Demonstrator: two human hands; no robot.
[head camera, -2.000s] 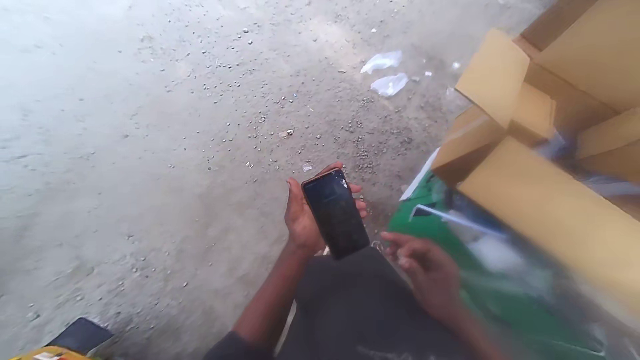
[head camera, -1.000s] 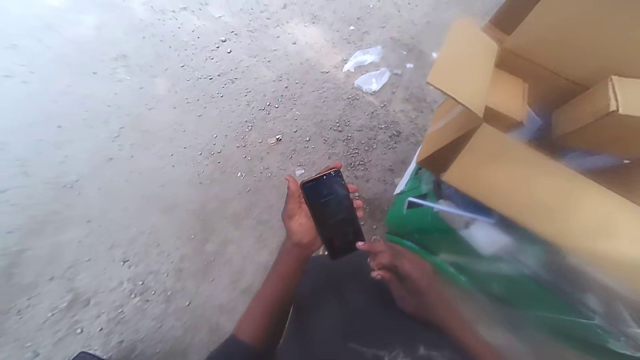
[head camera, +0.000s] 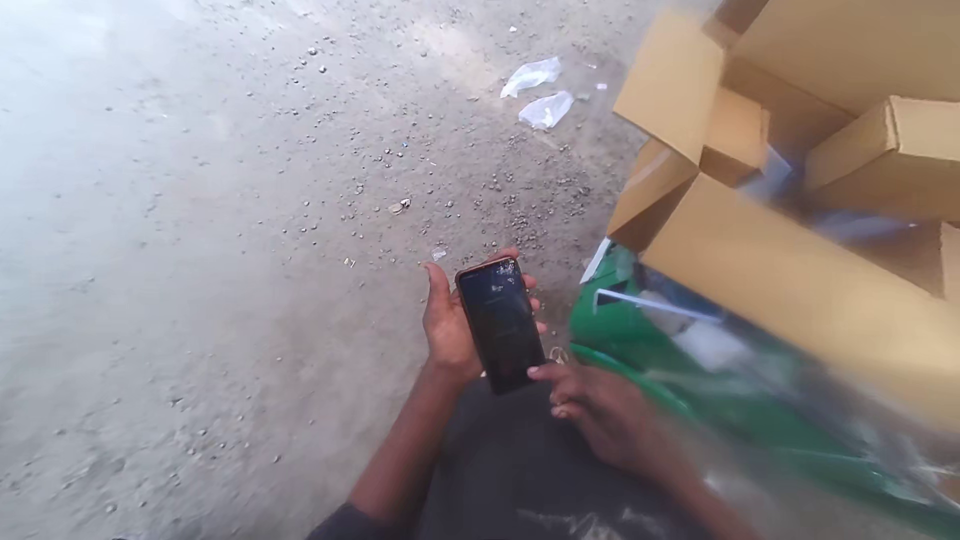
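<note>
A dark smartphone (head camera: 501, 326) with a thin case edge lies in my left hand (head camera: 450, 330), its screen facing up and very dim. The thumb is on the left side of the phone and the fingertips show past its right edge. My right hand (head camera: 592, 401) is at the phone's lower right corner, index finger extended onto the bottom of the screen, other fingers curled. It holds nothing that I can see. Both hands are above my dark-clothed lap (head camera: 525, 465).
An open cardboard box (head camera: 787, 262) with smaller cartons (head camera: 892, 157) inside stands at the right. Beneath it are a green plastic container or sheet (head camera: 622, 322) and clear plastic. Two white plastic scraps (head camera: 546, 110) lie on the gritty ground (head camera: 262, 300).
My right hand has moved from just beside the phone onto its lower right corner, with the index finger out. The left hand keeps its hold on the phone.
</note>
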